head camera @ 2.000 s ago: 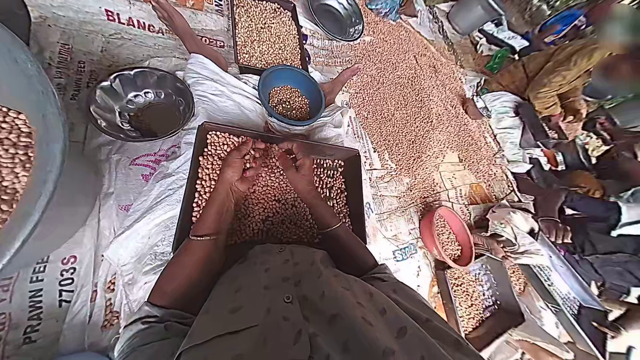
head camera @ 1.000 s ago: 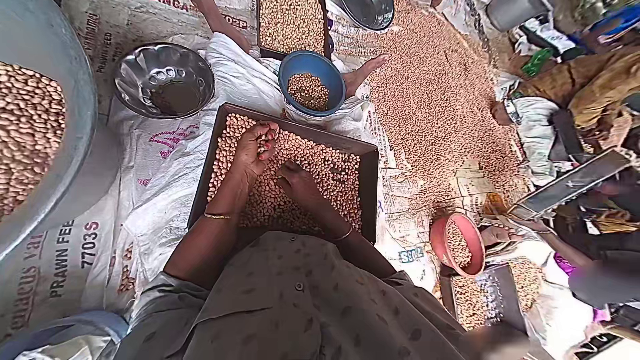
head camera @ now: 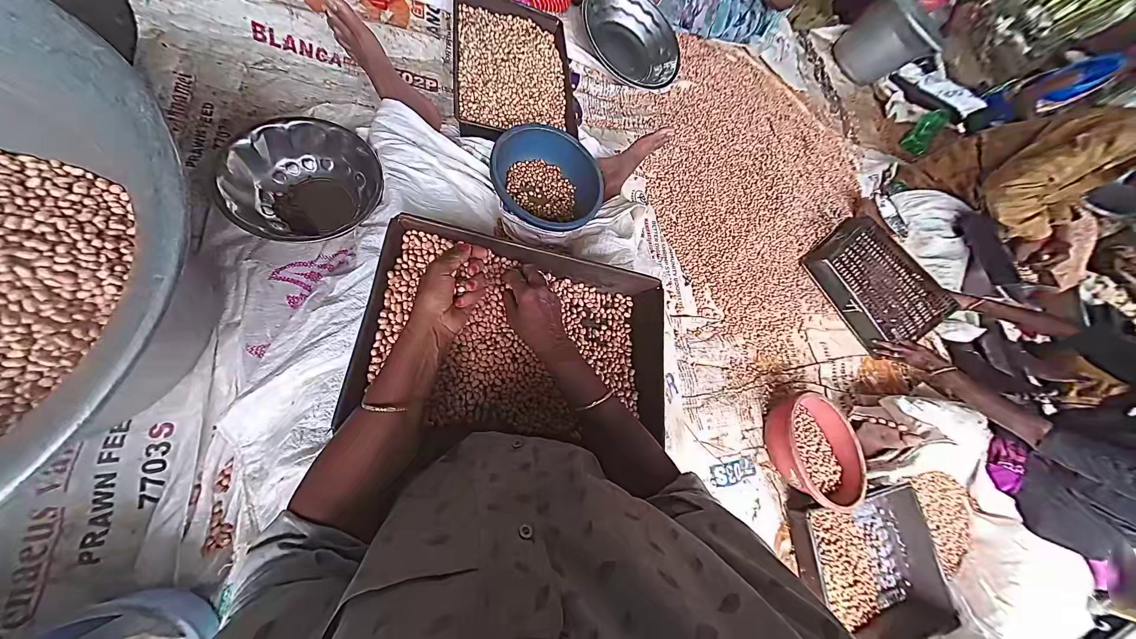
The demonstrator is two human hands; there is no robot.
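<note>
A dark rectangular tray [head camera: 652,355] full of pinkish-tan nuts or beans [head camera: 497,364] lies in front of my body. Over its upper left part is my left hand [head camera: 451,288], palm partly turned up and fingers curled; whether nuts lie in it is unclear. My right hand [head camera: 534,306] is just beside it, fingers bent down at the nuts, its fingertips partly hidden. A blue plastic bowl [head camera: 593,169] holding some nuts stands against the far edge of the tray. To the upper left sits a dark fluted metal bowl [head camera: 240,177] with a little dark material inside.
A large metal basin [head camera: 169,222] of nuts fills the left edge. Beyond the blue bowl are another nut tray [head camera: 568,80] and a metal bowl [head camera: 632,40]. Nuts are spread over sacking [head camera: 745,177]. At right, a co-worker's hands hold a slotted tray [head camera: 879,284] near a red bowl [head camera: 772,444].
Both my hands stay over the tray; the right has moved up, closer to the left, since one second ago. The co-worker's tray at right has swung over the edge of the spread nuts.
</note>
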